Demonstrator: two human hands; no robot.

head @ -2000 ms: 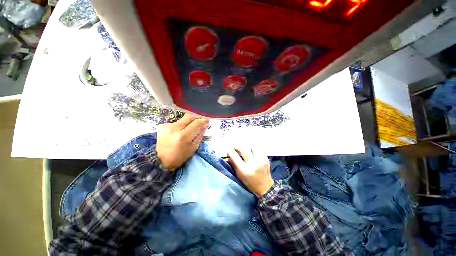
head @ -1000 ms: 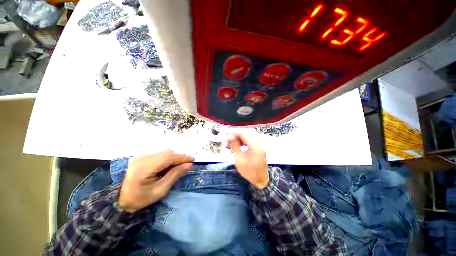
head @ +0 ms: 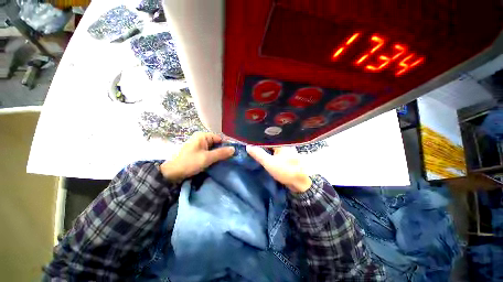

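A blue faded denim garment (head: 220, 215) runs from my lap up to the white machine head (head: 193, 60) with its red front. My left hand (head: 197, 156) pinches the garment's top strip from the left, just under the head's lower edge. My right hand (head: 284, 166) holds the same strip from the right. The strip between my hands is dark blue; the head hides what lies beyond it, and no dies show. The red control panel (head: 298, 104) has several buttons and a glowing counter reading 1734.
A loose pile of small metal pieces (head: 165, 118) lies left of the machine, and a smaller pile (head: 312, 146) right of it. Bags of dark pieces (head: 158, 54) and a pale ring (head: 117, 88) lie farther left. A cream bin (head: 27, 182) stands left; denim (head: 424, 226) is heaped right.
Both hands have moved up and together under the head, bringing the garment's top strip there. One second ago my left hand lay at the table edge and my right hand was over the table.
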